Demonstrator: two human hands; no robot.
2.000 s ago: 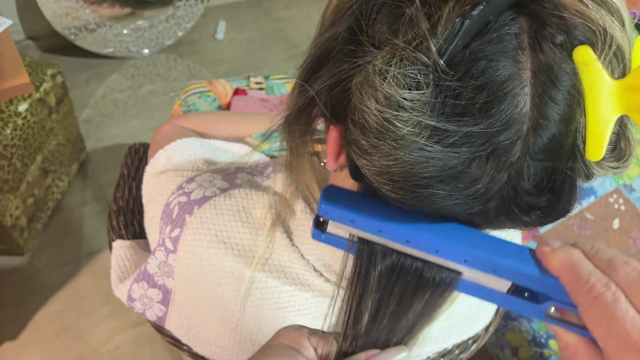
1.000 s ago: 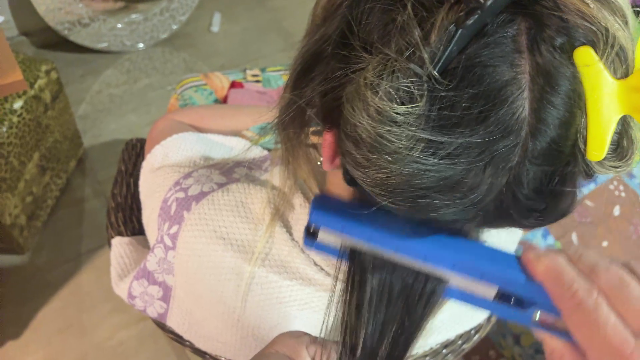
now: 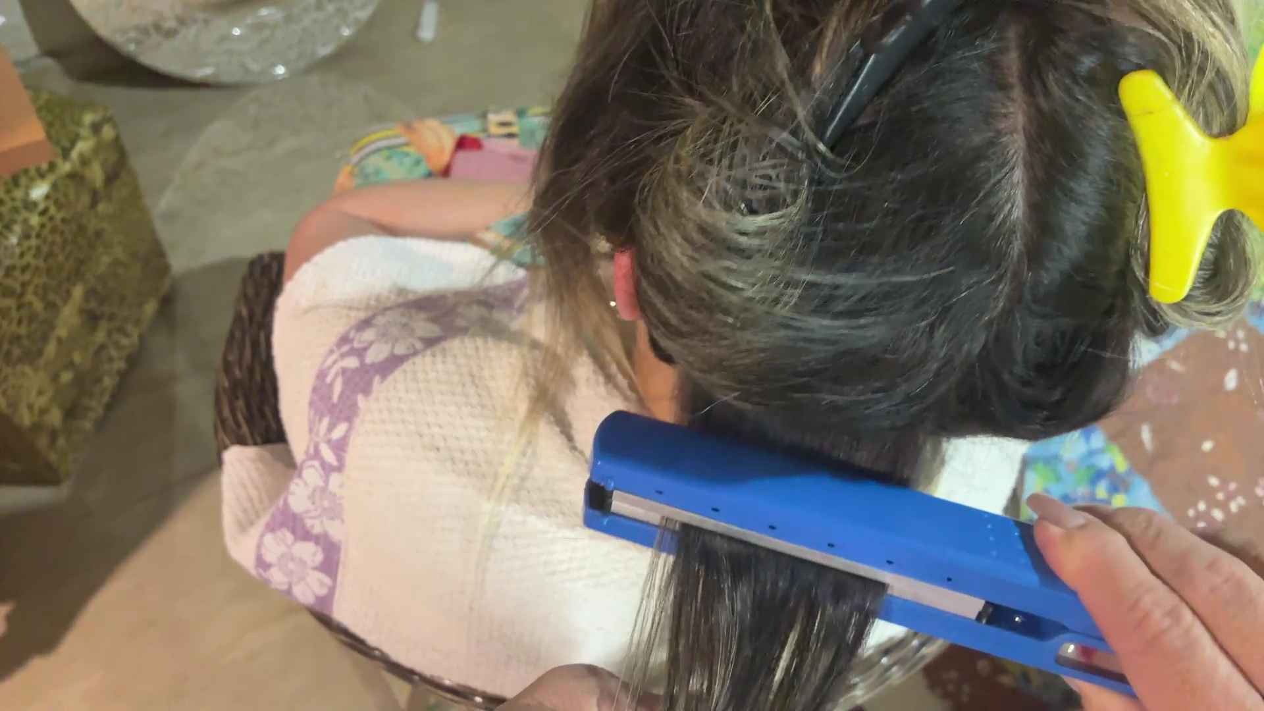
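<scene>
A blue hair straightener (image 3: 790,513) is clamped across a section of dark hair (image 3: 770,612) at the nape of a seated person. My right hand (image 3: 1165,602) grips its handle end at the lower right. My left hand (image 3: 578,691), mostly cut off by the bottom edge, is beside the lower part of that section; its fingers are largely out of view. The person's upper hair (image 3: 839,276) is pinned up with a black hair clip (image 3: 884,74) and a yellow butterfly clip (image 3: 1180,188). A white towel with a purple floral band (image 3: 444,434) covers the shoulders.
The person sits in a dark woven chair (image 3: 252,365). A patterned gold box (image 3: 74,286) stands on the floor at the left, with an orange object (image 3: 18,123) on top. A round glittery silver piece (image 3: 232,35) is at the upper left, near a small white item (image 3: 427,22).
The straightener and my right hand have shifted slightly between frames, with the straightener staying near the nape. Less of my left hand shows at the bottom edge than two seconds ago.
</scene>
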